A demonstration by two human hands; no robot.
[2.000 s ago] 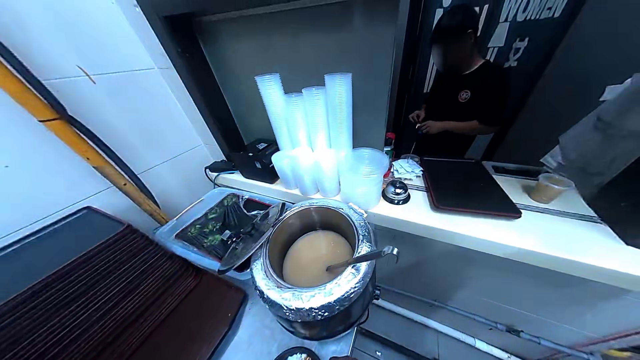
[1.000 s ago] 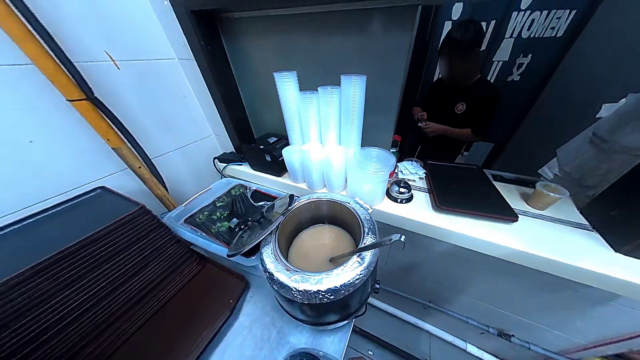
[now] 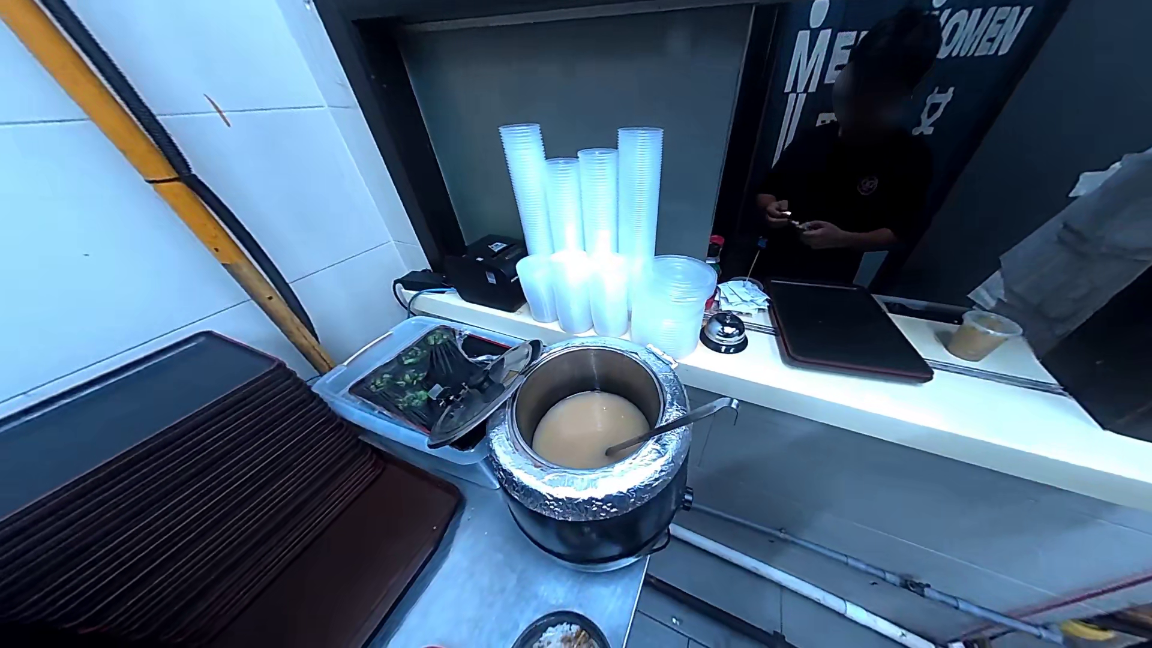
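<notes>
Neither of my hands is in view. A black soup kettle with a foil-wrapped rim [image 3: 580,490] stands at the centre on a steel table, its lid off. Pale brown liquid [image 3: 589,430] partly fills it, and a metal ladle [image 3: 675,425] rests in it, handle over the right rim. The kettle's lid [image 3: 481,396] lies tilted between the kettle and a clear plastic bin [image 3: 396,432] with dark packets inside. At the bottom edge, a black bowl with rice [image 3: 564,633] is partly cut off.
Many stacked trays [image 3: 180,486] fill the left. On the white ledge [image 3: 864,414] are stacks of clear plastic cups [image 3: 639,198], round tubs [image 3: 675,306], a call bell [image 3: 724,333], a black tray [image 3: 846,328] and a filled cup [image 3: 981,336]. Beyond it stands a person [image 3: 846,189] in black.
The view has shifted a little. The bowl at the bottom edge shows in part in each frame. No other plain change.
</notes>
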